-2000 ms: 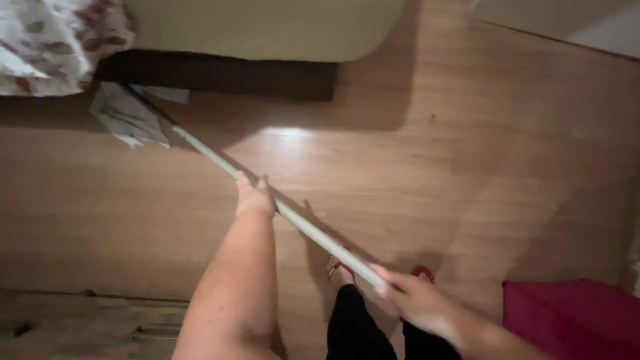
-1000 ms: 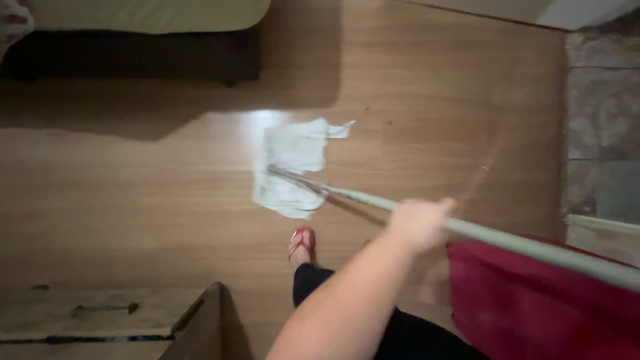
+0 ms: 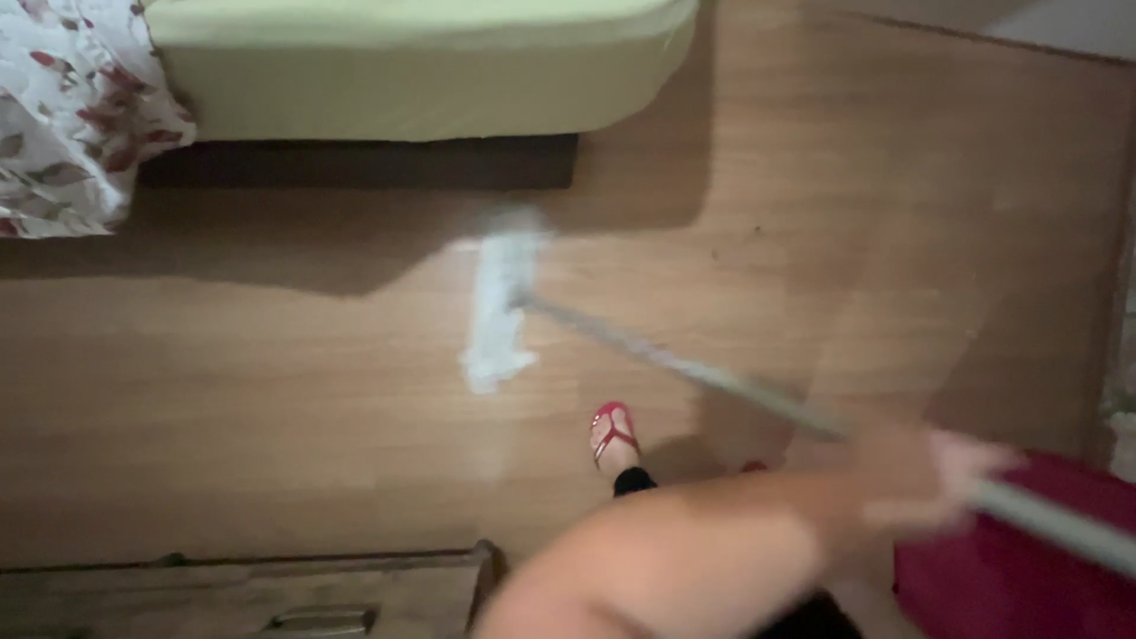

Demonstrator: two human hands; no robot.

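My left hand [image 3: 923,484], blurred by motion, is closed around a pale pole [image 3: 763,395]. The arm reaches in from the bottom centre. The pole slants from the right edge down to a white cloth [image 3: 497,328] lying flat on the wood-look floor, left of the red flip-flop [image 3: 612,430] on one foot. Its lower end meets the cloth near the middle of its right side. Whatever head may be under the cloth is hidden. I cannot make out my right hand in this view.
A bed with a yellow-green sheet [image 3: 426,89] and dark base [image 3: 373,164] stands at the top left, beside floral fabric [image 3: 80,115]. Wooden furniture with a handle [image 3: 324,619] is at the lower left. A dark red object [image 3: 1021,568] sits at the lower right.
Two seconds ago the cloth was by the bed base at the far left, with both hands on the pole. It now lies farther right, and the left hand has moved right. The view has shifted.
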